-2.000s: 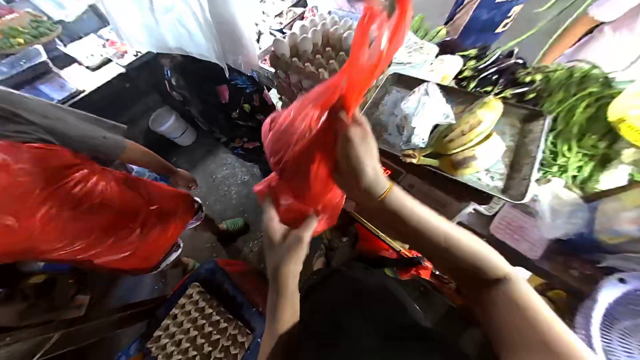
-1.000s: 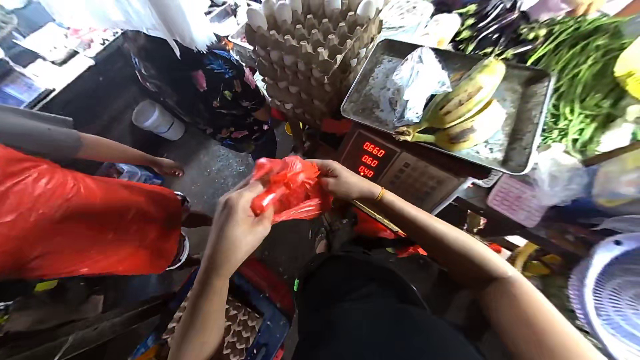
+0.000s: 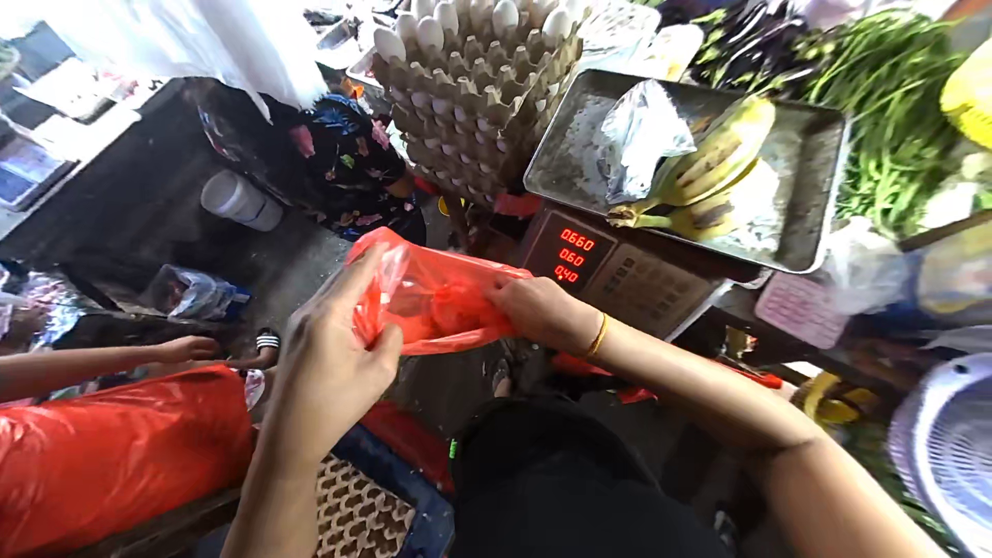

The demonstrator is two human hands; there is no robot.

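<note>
A red plastic bag point(image 3: 438, 298) is stretched sideways between my two hands, its mouth toward the left. My left hand point(image 3: 345, 341) grips the bag's left edge, the thumb on the near side. On the right end of the bag, my right hand point(image 3: 542, 310) is closed, below the lit display of a digital scale point(image 3: 570, 252). The scale's metal tray point(image 3: 570, 139) holds bananas point(image 3: 721, 163) and a clear plastic bag point(image 3: 643, 128). Whether the red bag contains anything cannot be told.
Stacked egg trays point(image 3: 480, 101) with eggs stand left of the scale. Green vegetables point(image 3: 891, 101) lie at the right, above a purple plastic basket point(image 3: 945, 442). A person's arm point(image 3: 93, 364) is at the left, near red plastic point(image 3: 132, 442). An egg tray point(image 3: 356, 504) sits below my left hand.
The red bag was raised in front of the egg trays, then came down and was bunched between my hands. Now it is spread out sideways. The other person's arm has shifted lower in view.
</note>
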